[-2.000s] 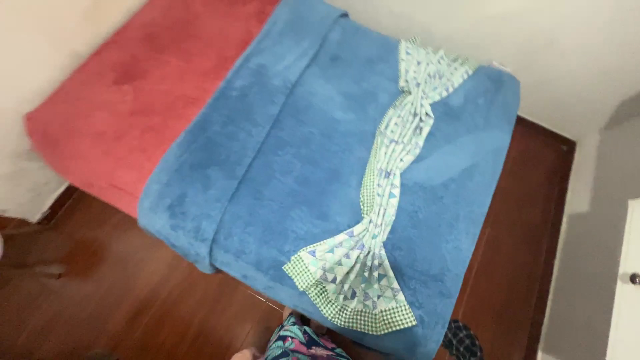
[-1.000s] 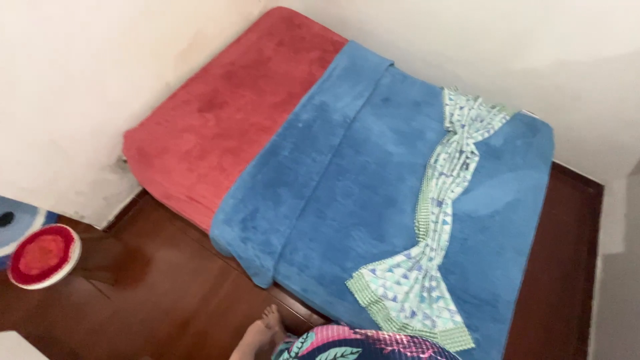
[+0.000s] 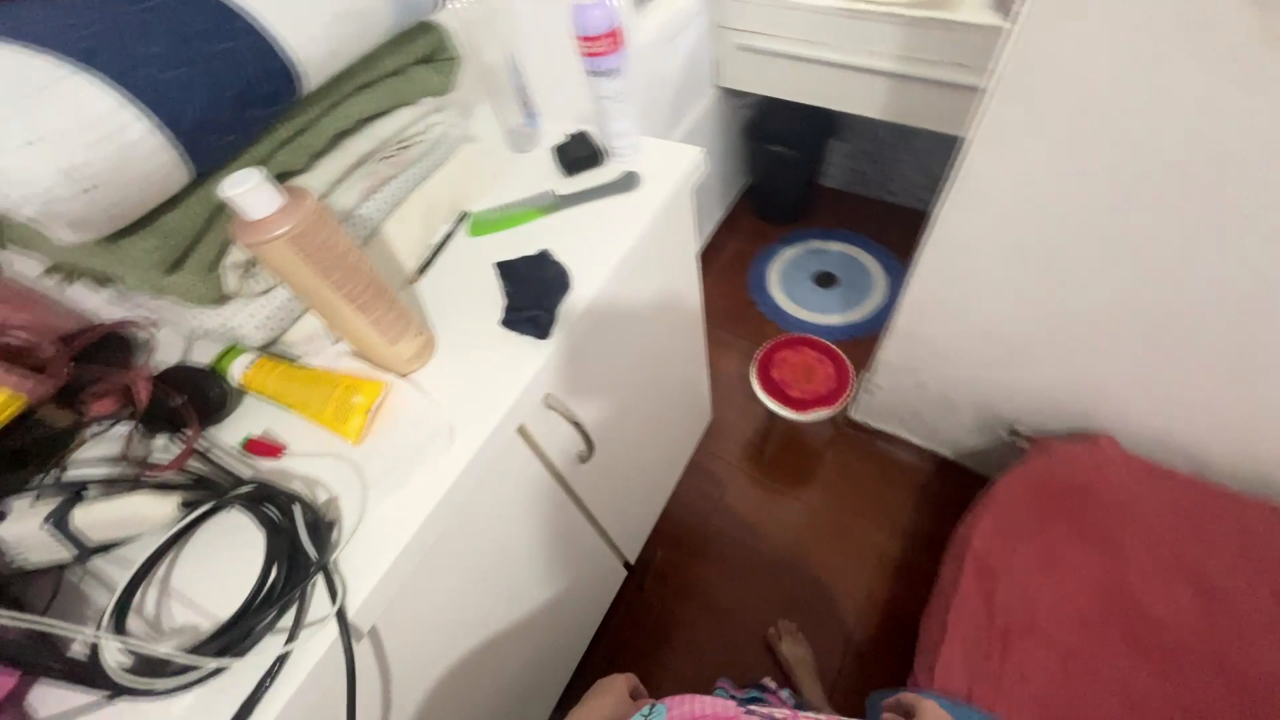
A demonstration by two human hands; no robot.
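My left hand [image 3: 608,697] shows at the bottom edge, beside the patterned pink clothing [image 3: 715,708] I wear; its fingers look curled and are partly cut off. My right hand [image 3: 915,707] is at the bottom edge too, in front of a strip of blue fabric [image 3: 965,706] by the red bedcover [image 3: 1110,590]. What either hand holds, if anything, is hidden. To the left, a white dresser top [image 3: 440,400] bears a beige bottle [image 3: 335,280], a yellow tube [image 3: 310,392], a green-and-grey comb [image 3: 550,203], a dark cloth piece [image 3: 534,293] and coiled black cables [image 3: 270,530].
A round red-topped stool [image 3: 802,375] stands on the wooden floor [image 3: 730,530] near a round blue rug [image 3: 865,270]. Beyond is a dark bin [image 3: 785,160]. A white wall [image 3: 1100,220] rises at the right. The dresser has a metal handle [image 3: 572,428]. Folded textiles [image 3: 340,150] lie on it.
The view has swung left from the bed to the dresser. Both hands now show at the bottom edge. The green-and-white cloth on the blue blanket has left view.
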